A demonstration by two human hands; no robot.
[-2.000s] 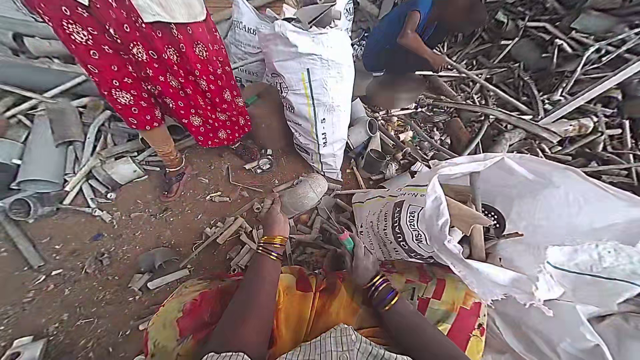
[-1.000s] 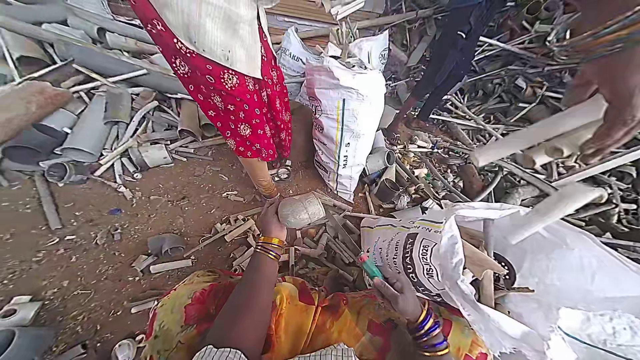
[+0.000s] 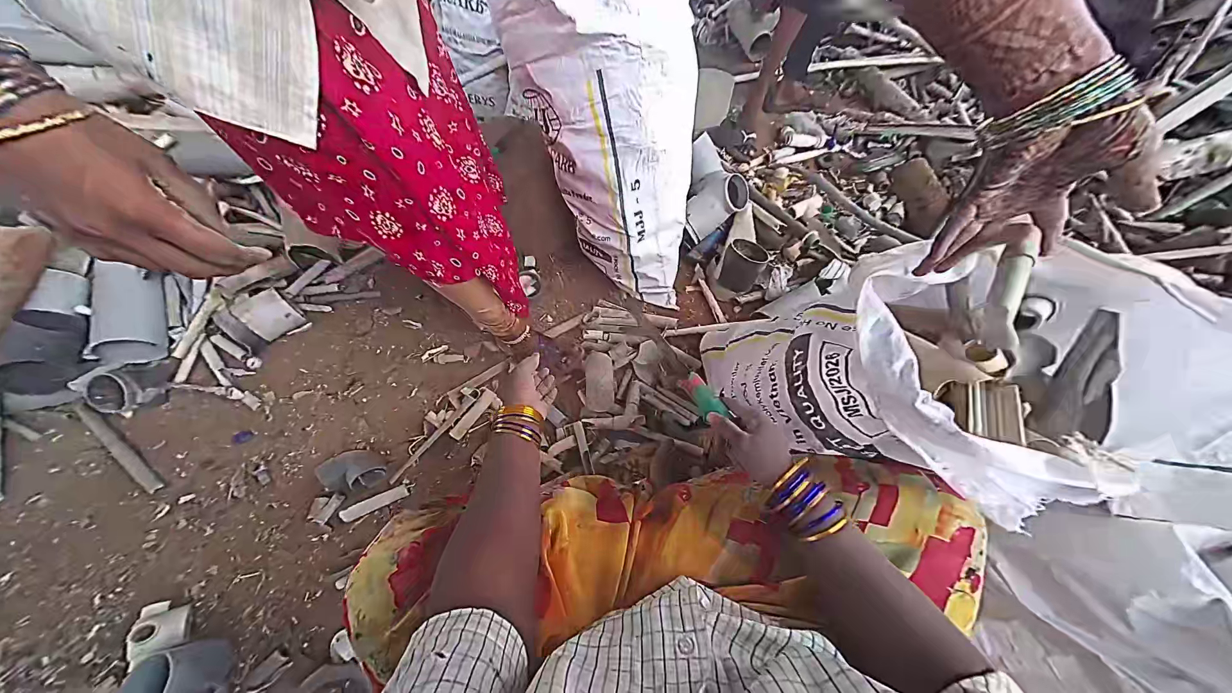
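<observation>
My left hand (image 3: 530, 387), with gold-coloured bangles at its wrist, is held over a heap of broken plastic pipe pieces (image 3: 602, 383). Its palm faces up with the fingers partly curled, and I see nothing in it. In my right hand (image 3: 756, 441), with blue and gold-coloured bangles, is a tool with a green and red handle (image 3: 707, 397); its working end cannot be made out. Beside that hand lies the printed side of an open white woven sack (image 3: 813, 385), with grey pipe pieces (image 3: 1078, 375) inside.
A person in a red patterned skirt (image 3: 385, 164) stands close ahead on the left. Another person's hand (image 3: 1049, 183) reaches over the open sack, and one more hand (image 3: 106, 183) hangs at upper left. A filled white sack (image 3: 616, 144) stands ahead. Pipe scraps (image 3: 125, 308) lie left.
The rounded grey-brown piece that was in my left hand is no longer in it. The bangled hand at right has come over the open sack. The red-skirted person is nearer.
</observation>
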